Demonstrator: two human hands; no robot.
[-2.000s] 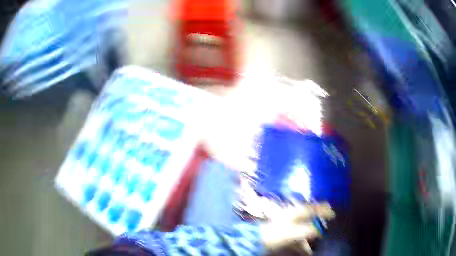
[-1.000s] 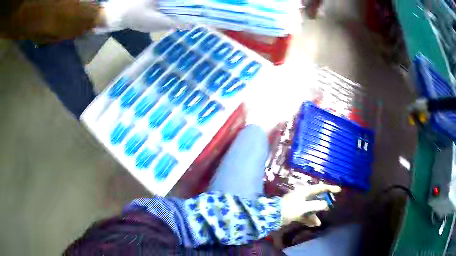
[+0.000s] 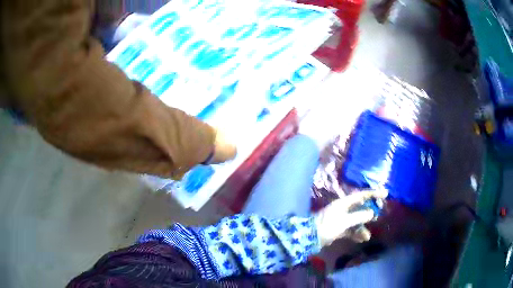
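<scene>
My left hand (image 3: pixel 344 218), in a thin off-white glove and a blue floral sleeve, holds a small blue unit (image 3: pixel 373 206) between thumb and fingers. The unit is blurred and partly hidden by the fingers. The hand is just below the ribbed deep-blue tray (image 3: pixel 388 160). I cannot make out any parts on this tray because of glare and blur. Shiny clear plastic trays (image 3: pixel 332 169) show beside and under it. My right hand is not in view.
White blister trays (image 3: pixel 211 53) with blue units lie at upper left over red stools (image 3: pixel 347 34). Another person's brown-sleeved arm (image 3: pixel 129 124) reaches over them. My knee (image 3: pixel 287 174) is between them and the blue tray. The green bench (image 3: pixel 472 247) edges the right side, with a blurred yellow-orange nozzle (image 3: pixel 482 127).
The other person's arm has come in from the left, and the white trays they carried now overlap the lower one. My left hand stays by the blue tray, still holding the unit. The view has shifted slightly.
</scene>
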